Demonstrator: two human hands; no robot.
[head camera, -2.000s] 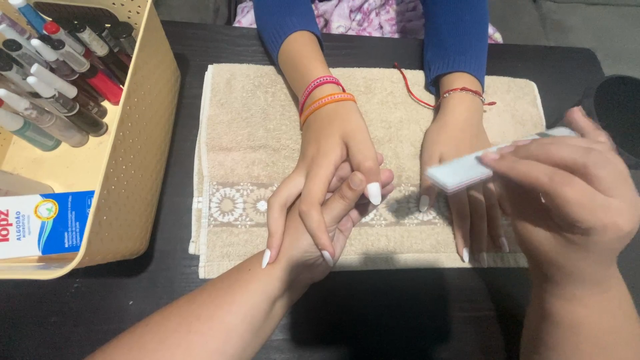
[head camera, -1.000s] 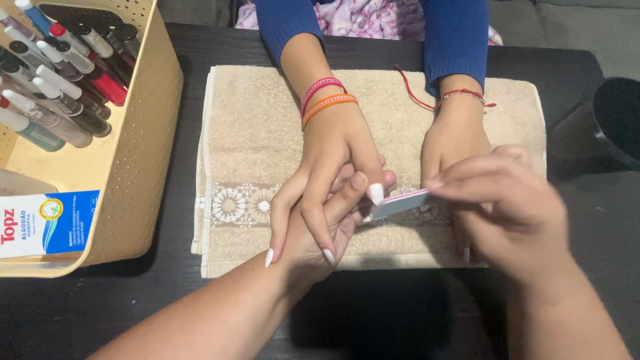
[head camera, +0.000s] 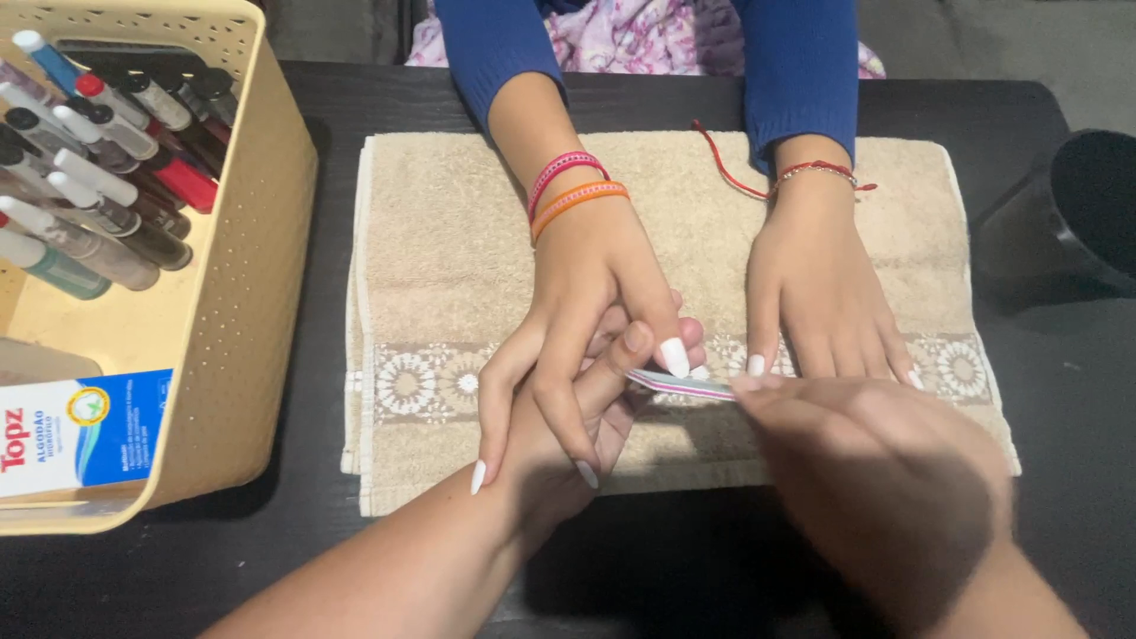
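Observation:
My left hand (head camera: 603, 408) lies palm up under the other person's hand with two bracelets (head camera: 590, 275), its thumb and fingers around the base of that hand's white-nailed thumb or finger. Between the fingertips of my right hand (head camera: 870, 470) is a thin nail file (head camera: 679, 385) with a pink stripe along its edge. The file's far end is at the tip of the held white nail (head camera: 674, 357). The person's other hand (head camera: 821, 284), with a red string bracelet, rests flat on a folded beige towel (head camera: 444, 231), partly behind my right hand.
A yellow plastic basket (head camera: 244, 302) at the left holds several nail polish bottles (head camera: 115, 204) and a cotton box (head camera: 84, 435). A dark cup-like container (head camera: 1056, 222) stands on the black table (head camera: 355, 568) at the right. The person's blue sleeves reach over the far edge.
My right hand has come left and lower with the file since the oldest frame, bringing it from above the person's other hand to the held nail. My left hand has stayed in place.

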